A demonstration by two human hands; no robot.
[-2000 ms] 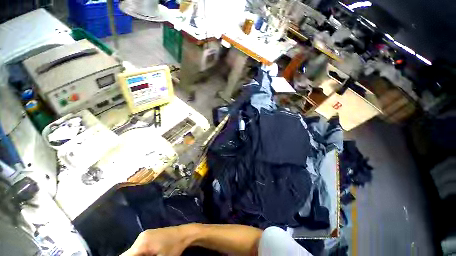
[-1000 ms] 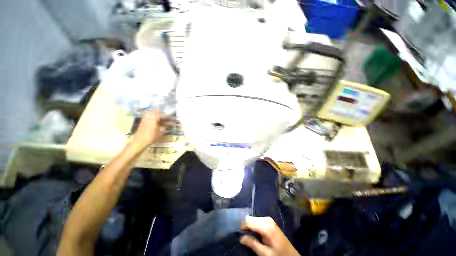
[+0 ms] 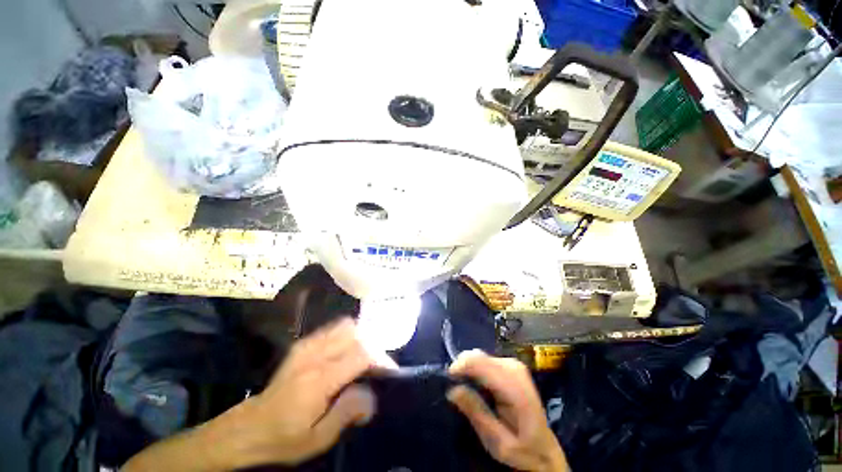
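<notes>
A dark denim garment (image 3: 406, 424) lies below the sewing machine head (image 3: 397, 175), its upper edge drawn across between my hands. My left hand (image 3: 318, 392) is slightly blurred and holds the garment's edge just left of the glowing machine lamp (image 3: 388, 323). My right hand (image 3: 499, 401) grips the same edge on the right, thumb below and fingers above. The needle is hidden by the machine head and the lamp glare. I cannot tell whether my left fingers also hold a small piece.
A clear plastic bag of small pieces (image 3: 217, 124) stands on the left tabletop. Dark and grey garments (image 3: 162, 369) hang at left, and a dark heap (image 3: 683, 396) lies at right. A curved dark lever (image 3: 591, 138), control panel (image 3: 619, 180) and metal tray (image 3: 600, 286) are right of the head.
My view has swung from the right side back to the machine. My left hand has moved from the tabletop beside the bag down to the garment under the lamp. My right hand still holds the garment.
</notes>
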